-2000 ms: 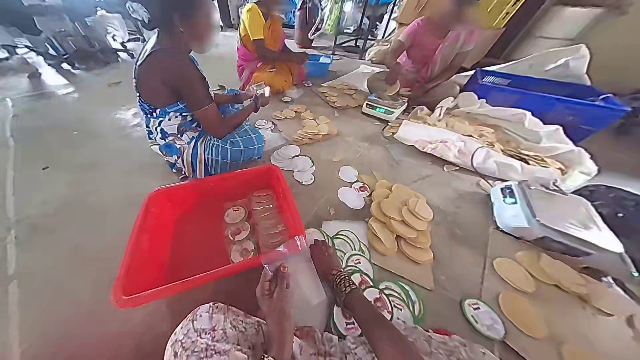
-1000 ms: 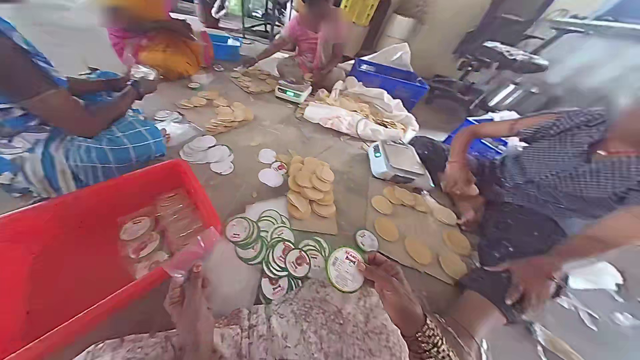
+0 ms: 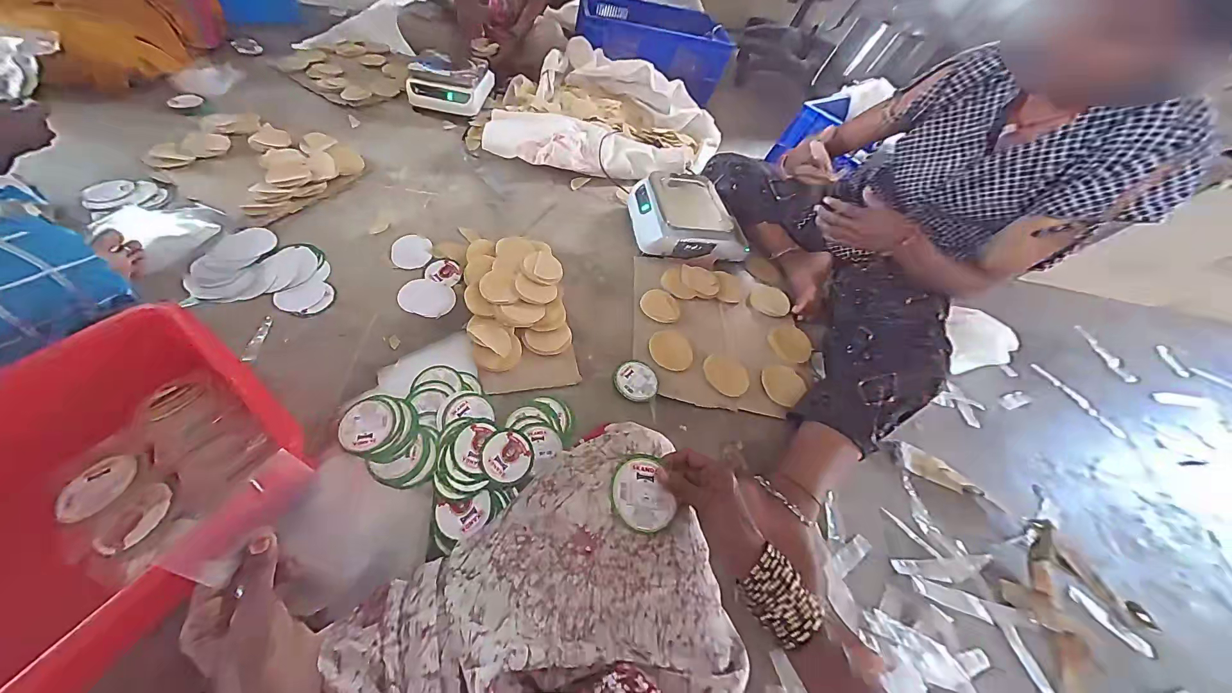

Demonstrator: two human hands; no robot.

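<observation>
Between the thumb and fingers of my right hand [image 3: 707, 491] is a round printed label with a green rim [image 3: 643, 494], held above my patterned lap. My left hand [image 3: 241, 611] grips a clear plastic bag [image 3: 236, 525] at the right wall of the red plastic tub [image 3: 226, 356]. Inside the tub lie clear packets with round labels [image 3: 96, 488], partly blurred behind the bag. A heap of green-rimmed round labels [image 3: 469, 457] lies between my hands, beyond my lap. Behind it, thin tan discs [image 3: 515, 298] are piled on cardboard. One more label [image 3: 635, 381] lies alone on the floor.
At right a person [image 3: 1001, 183] sits beside cardboard with spaced tan discs [image 3: 727, 375] and a weighing scale [image 3: 685, 217]. Farther back are a white sack of discs [image 3: 597, 115], a blue crate [image 3: 659, 43] and another scale [image 3: 449, 87]. Plastic strips [image 3: 953, 568] litter the floor at right.
The view has swung to the right. My right hand was over the label heap two seconds ago; one second ago it held a label to the right of the heap. My left hand keeps the bag.
</observation>
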